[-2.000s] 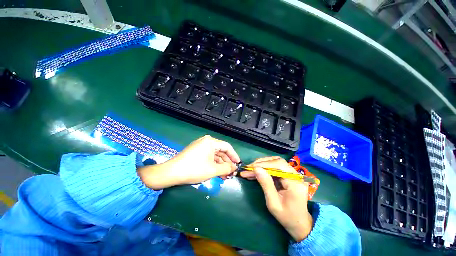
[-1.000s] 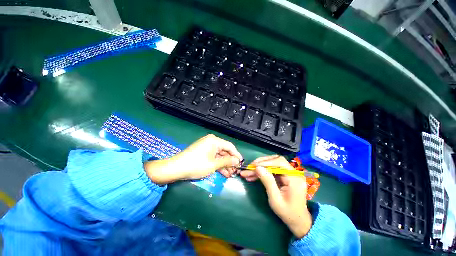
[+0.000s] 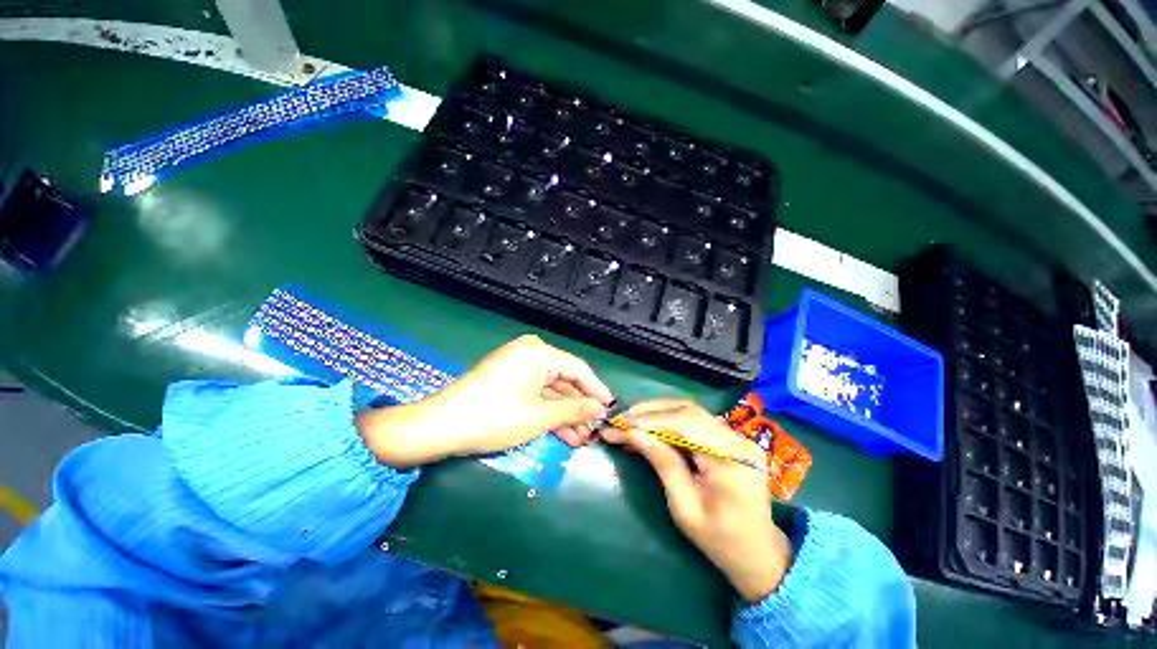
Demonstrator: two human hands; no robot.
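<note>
My left hand (image 3: 514, 403) pinches a small dark component (image 3: 604, 416) between thumb and fingers, just above the bench. My right hand (image 3: 711, 482) holds a slim yellow tool (image 3: 685, 441) with dark markings like a pencil. The tool's tip meets the component at my left fingertips; the exact contact is too small to tell. A blue die-cut sheet (image 3: 343, 345) with rows of small white marks lies flat, partly under my left hand and forearm. A black blister tray (image 3: 558, 228) on a stack stands beyond my hands, with small parts in its pockets.
A blue bin (image 3: 907, 403) with small white pieces stands right of the tray, an orange packet (image 3: 789, 464) beside it. A second tray stack (image 3: 1015, 431) with dotted sheets (image 3: 1106, 444) is far right. Another blue sheet (image 3: 254, 124) and a black device (image 3: 41, 222) lie left.
The yellow tool has rolled or tilted in my right hand, its back end now lower, and the right hand has turned slightly. The left hand still pinches the component. The view has shifted slightly.
</note>
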